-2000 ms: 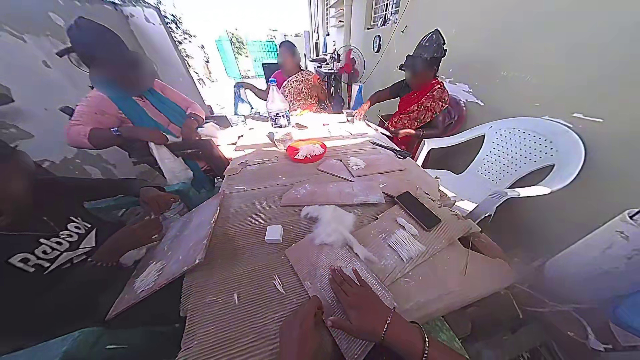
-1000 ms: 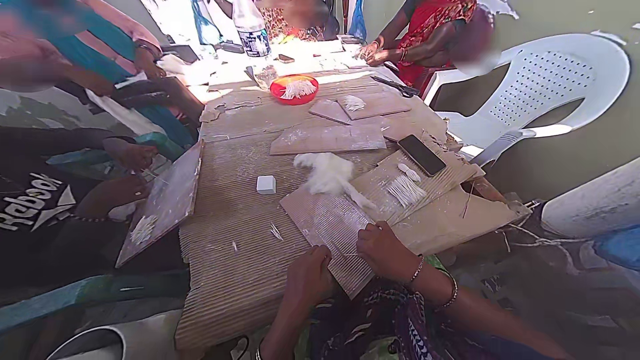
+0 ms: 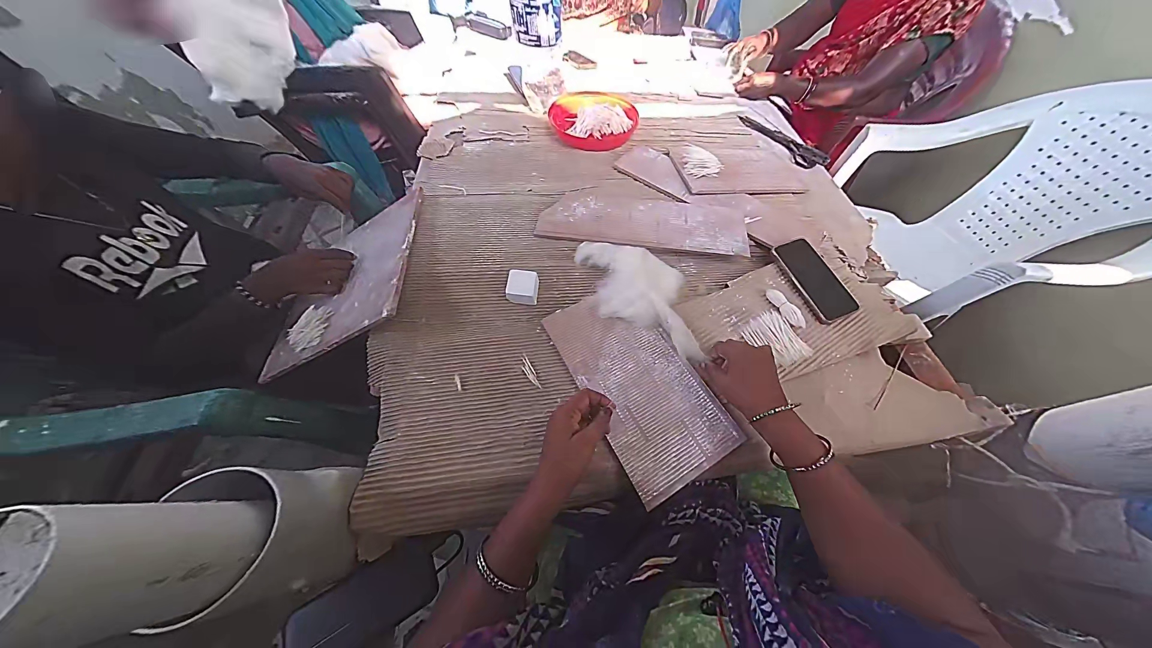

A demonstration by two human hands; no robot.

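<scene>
A ribbed board (image 3: pixel 643 396) lies tilted on the corrugated cardboard in front of me, its lower corner near my lap. My left hand (image 3: pixel 576 432) is at the board's left edge, fingertips pinched; whether anything thin is between them I cannot tell. At the board's right side, my right hand (image 3: pixel 742 373) has its fingertips at the trailing end of a tuft of white cotton (image 3: pixel 639 288), apparently pinching it. The cotton's main mass rests over the board's top edge. Right of that hand, a bundle of thin white cotton wicks (image 3: pixel 776 337) lies on another board.
A white block (image 3: pixel 522 286), smartphone (image 3: pixel 815 280), scissors (image 3: pixel 783 141) and red bowl of wicks (image 3: pixel 594 121) are on the table. Flat boards (image 3: pixel 643 221) lie beyond the cotton. At left, a co-worker's hands are by a tilted board (image 3: pixel 360 270). A white plastic chair (image 3: pixel 1035 189) stands right.
My hands have moved apart; they were closer together over the lower part of the board. My right hand is now beside the cotton's trailing end. The view has tipped downward since the earliest frame.
</scene>
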